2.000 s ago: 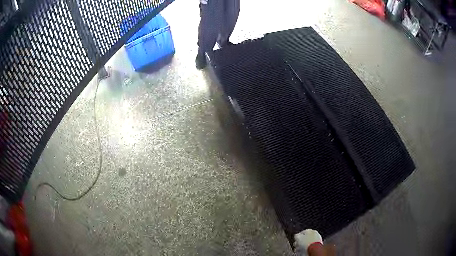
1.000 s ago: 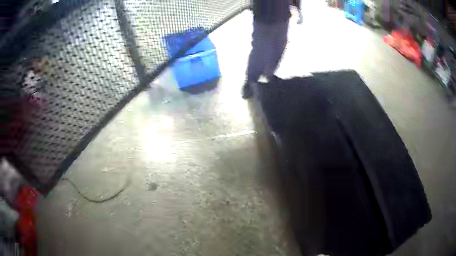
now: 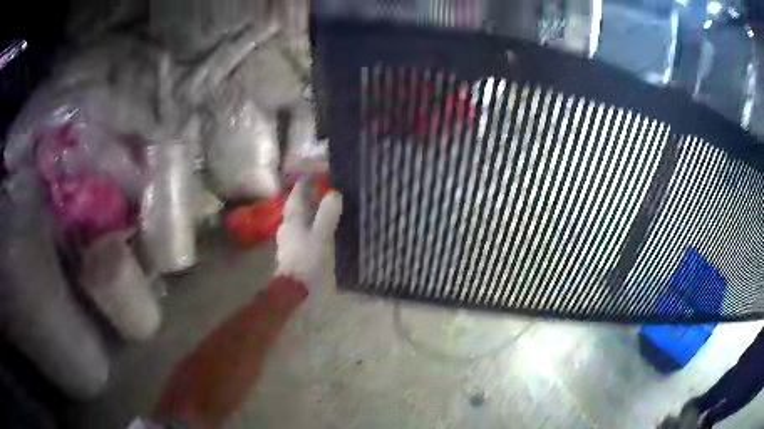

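Note:
A large black perforated screen panel [image 3: 494, 193] stands upright across the middle and right of the head view, with light showing through its slots. A dark crossbar [image 3: 643, 218] divides it. My left hand [image 3: 308, 230], in a white glove with a red cuff, is raised just left of the panel's near end, fingers apart. I cannot tell whether its fingertips touch the panel's edge. My right hand is not in view. The picture is blurred.
Whitish plastic bundles [image 3: 167, 205] stand at the left, with a pink patch [image 3: 88, 201] and a red-orange bag [image 3: 255, 220] among them. A blue crate [image 3: 683, 310] is at the right, partly behind the panel. A person's dark leg [image 3: 733, 385] shows at the lower right.
The view has swung left, so the flat stack is out of frame. The upright panel now fills the middle and right. My left hand has come into view beside it.

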